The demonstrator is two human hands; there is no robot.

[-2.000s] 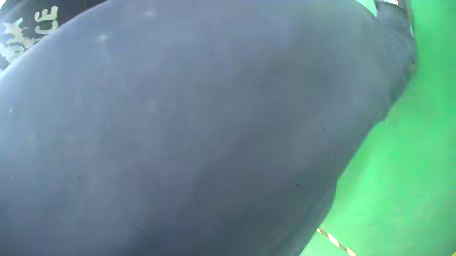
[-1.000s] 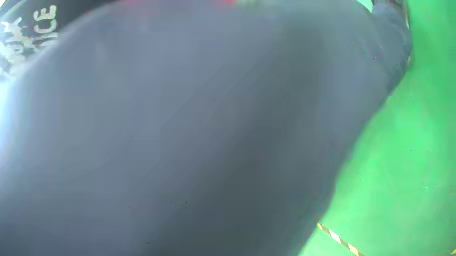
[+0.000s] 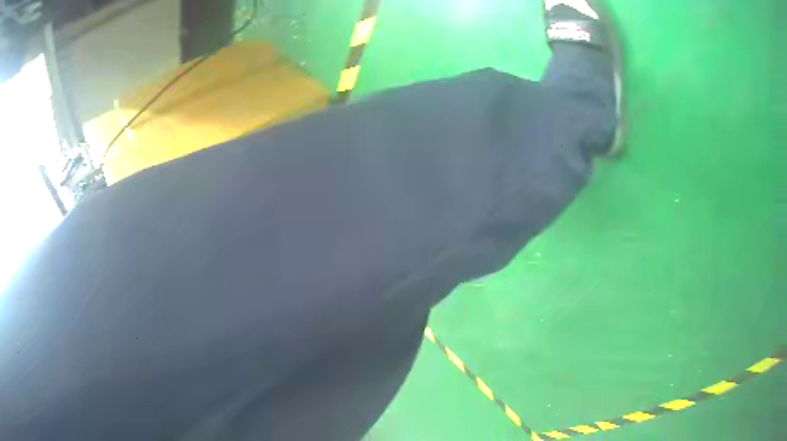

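Note:
No hand shows in the head view. A leg in dark navy-grey work trousers fills the left and middle of the picture, running from the lower left up to the right. At its end is a dark slipper or shoe with white lettering on the strap, on the green floor. No held item is seen.
The green floor carries yellow-black marking tape at the lower right and more at the top. At the upper left are an orange-yellow surface, a thin dark cable, a pale panel and bright glare.
The trouser leg covers less of the picture and its shoe shows more. The orange-yellow surface, cable and more floor tape have come into view. The dark printed cloth at upper left is gone.

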